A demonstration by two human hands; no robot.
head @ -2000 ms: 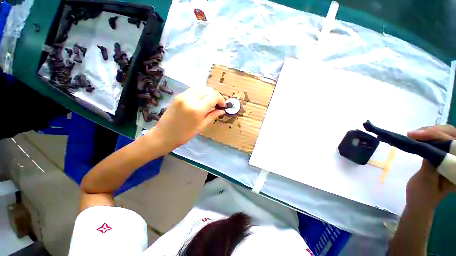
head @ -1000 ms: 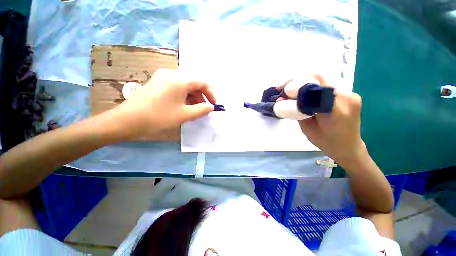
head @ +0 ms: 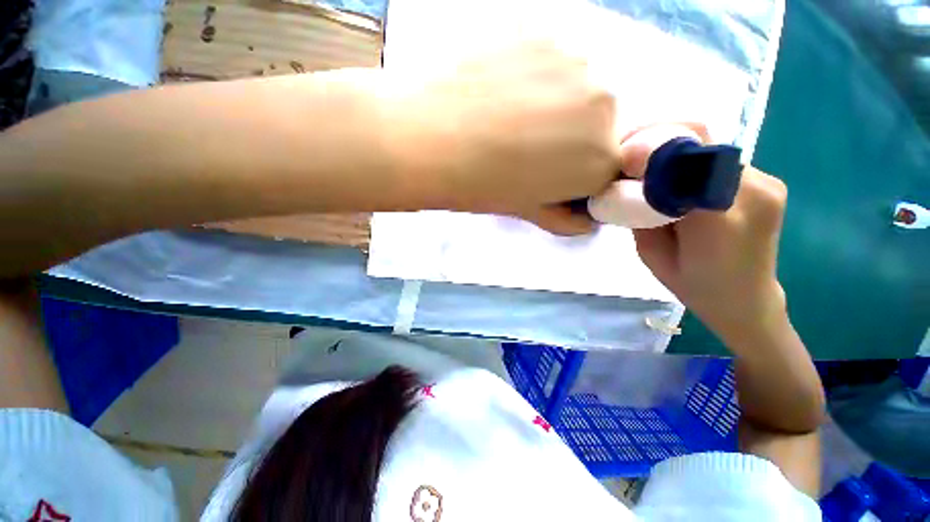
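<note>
My right hand (head: 719, 240) grips a handheld product (head: 637, 204) with a cream-white body and a thick black end (head: 693, 175) at its right. My left hand (head: 520, 133) is closed around the product's narrow dark front end, above the white board (head: 489, 253). Its back faces the camera and hides the fingertips, the product's tip and any small part there. The cardboard pad (head: 275, 36) lies left of the board, largely behind my left forearm.
A whitish cover sheet (head: 275, 291) with a tape strip (head: 407, 306) lies under the board. Blue crates (head: 622, 433) stand below the bench edge. A small white item with a red mark (head: 908, 215) lies on green at right. A white-clothed shoulder and dark hair show below.
My left hand has moved right from the cardboard dish, carrying a small dark part, to the product's front end. My right hand has brought the product over the board. The view has shifted right.
</note>
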